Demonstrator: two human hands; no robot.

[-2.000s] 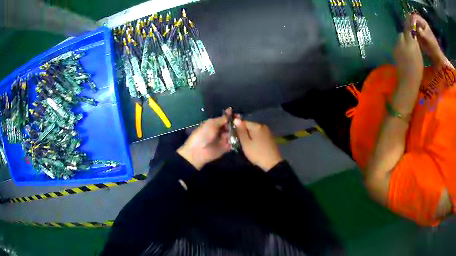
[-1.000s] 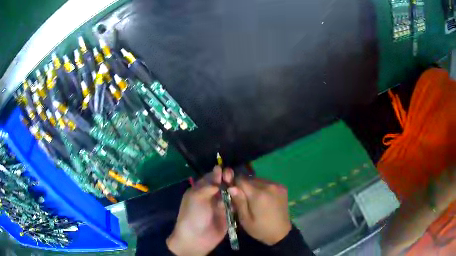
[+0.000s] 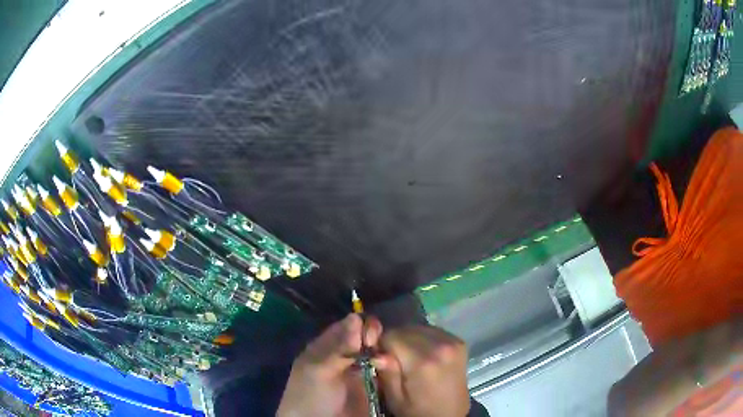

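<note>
My left hand (image 3: 326, 366) and my right hand (image 3: 424, 366) are together at the bottom centre, both closed on one narrow circuit board (image 3: 372, 387). Its yellow-banded white tip (image 3: 356, 301) points up, away from me, above my fingertips. The board runs down between my hands and is cut off by the bottom edge. My fingers hide the wires between board and tip. A pile of similar boards (image 3: 179, 313) lies at the left, with white tips and yellow bands toward the far left.
The black mat (image 3: 424, 138) spans the middle. The blue tray (image 3: 122, 391) with boards is at the lower left. A small orange piece (image 3: 222, 339) shows by the pile. More boards (image 3: 707, 49) lie at the upper right. A person in orange (image 3: 692, 244) is at the right.
My view has moved closer over the mat, and the blue tray has slid toward the lower left. The board, earlier held low between my hands, now has its yellow tip pointing up.
</note>
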